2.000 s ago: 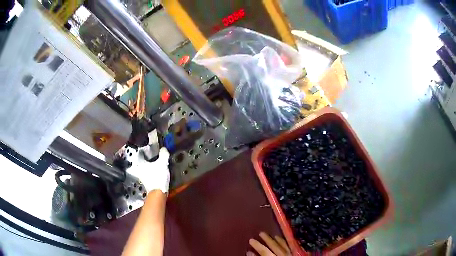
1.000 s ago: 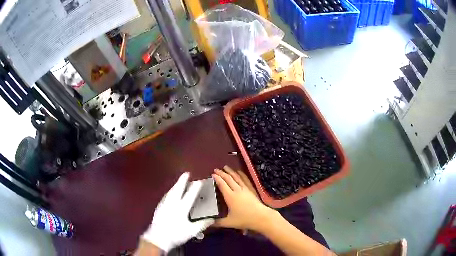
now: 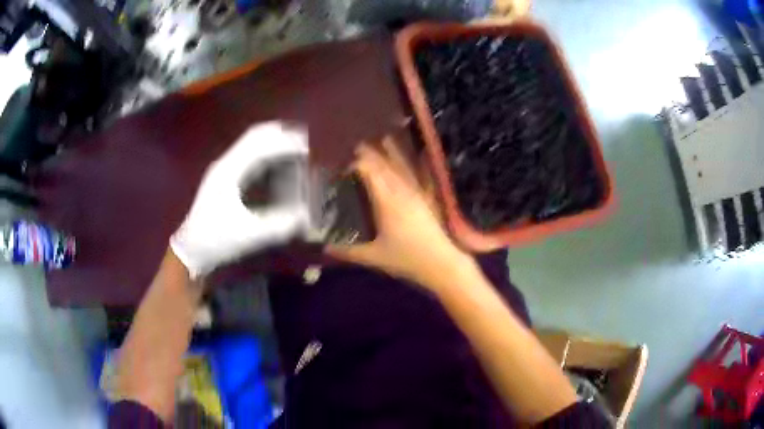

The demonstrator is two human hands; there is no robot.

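Observation:
The view is blurred by motion. My left hand (image 3: 239, 201), in a white glove, grips a grey steel fixture half (image 3: 314, 201) tilted on edge over the board. My right hand (image 3: 406, 214), bare, has its thumb and fingers around the second fixture half (image 3: 348, 209), which looks dark with grey marks. The two halves are side by side; whether they touch is unclear. The dark red-brown board (image 3: 209, 126) lies under both hands. The reddish-orange tray (image 3: 452, 197) full of small black pieces stands right of my right hand.
A blue-white-red spray can (image 3: 38, 244) is at the board's left edge. The perforated press bed (image 3: 180, 42) lies beyond the board. A cardboard box (image 3: 632, 377) and red stool (image 3: 729, 377) are at lower right. A grey slotted structure (image 3: 725, 159) stands at right.
My left hand has come from the press bed to the fixture, and its half now tilts away from the one at my right hand. The camera view has tipped down toward my lap.

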